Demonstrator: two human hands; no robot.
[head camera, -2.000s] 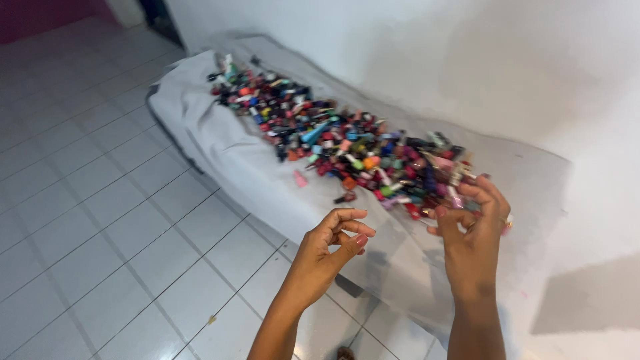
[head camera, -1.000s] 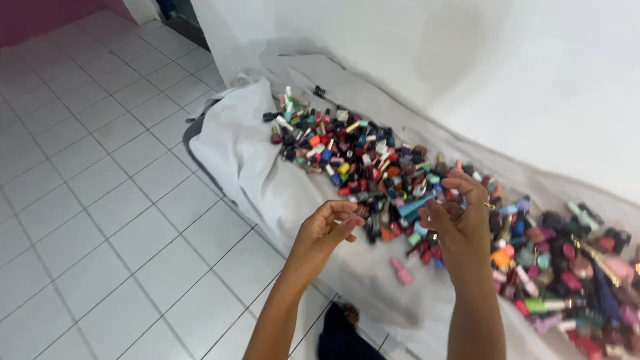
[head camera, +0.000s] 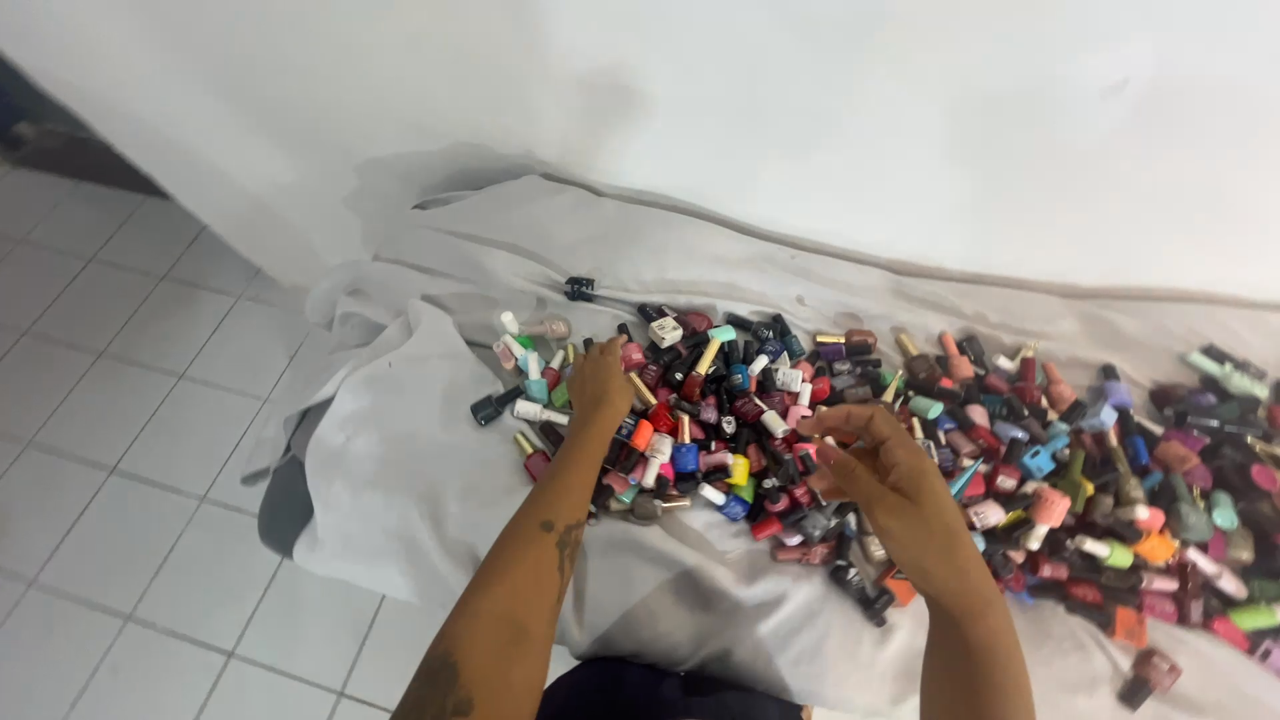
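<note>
A long pile of nail polish bottles (head camera: 685, 457) in many colours lies on a pale cloth (head camera: 370, 480). My left hand (head camera: 600, 385) reaches down into the left end of the pile, touching or just over the bottles; its fingertips are partly hidden, so its grip cannot be made out. Above the middle of the pile is my right hand (head camera: 865, 455), fingers curled and thumb apart from them, with nothing clearly held. A black bottle (head camera: 495, 404) and a white-capped one (head camera: 540, 412) lie left of my left hand. A small black clip-like object (head camera: 579, 289) rests behind the pile.
A white wall (head camera: 800, 120) rises behind the cloth-covered surface. White floor tiles (head camera: 110, 450) show at the left, beyond the draped cloth. One loose bottle (head camera: 1150, 677) lies near the front edge at the right. Dark clothing shows at the bottom.
My left hand has moved from in front of the pile to its left end. My right hand remains over the bottles. The view has swung strongly.
</note>
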